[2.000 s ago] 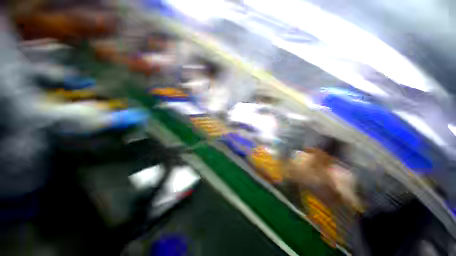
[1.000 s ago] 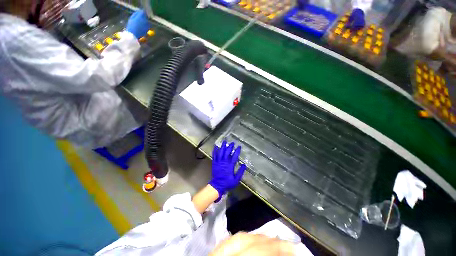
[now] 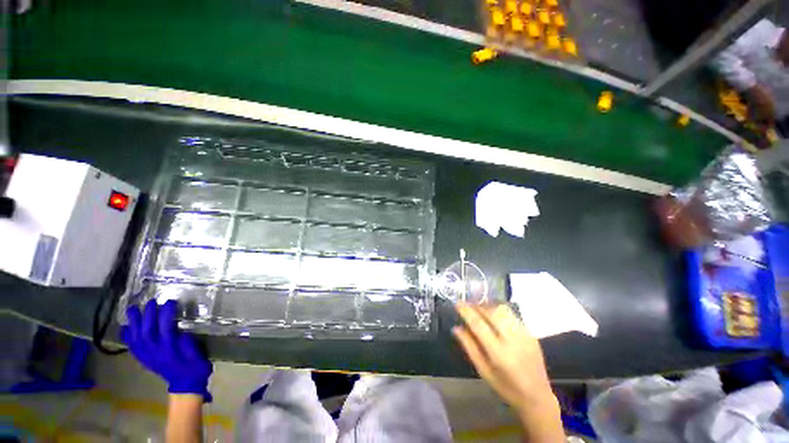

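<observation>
A large clear blister tray (image 3: 268, 238) lies on the dark bench, its pockets empty. My left hand (image 3: 167, 346), in a violet-blue glove, rests with its fingers apart at the tray's near left corner. My bare right hand (image 3: 502, 350) is at the near side of a small clear cup (image 3: 474, 275), right of the tray. A thin cotton swab (image 3: 463, 264) stands in the cup. My right fingertips are close to the cup and swab; whether they touch either is unclear.
White box with red switch (image 3: 69, 221) at left. Two white wipes (image 3: 505, 208) lie right of the cup. Green conveyor (image 3: 259, 65) behind carries loose yellow units (image 3: 605, 101). A blue bin (image 3: 735, 303) stands at right, with a person's sleeve (image 3: 753, 52) at the upper right.
The view has turned right and now centres on the tray. My gloved left hand is still at the tray's near left corner. My right hand has come to the cup.
</observation>
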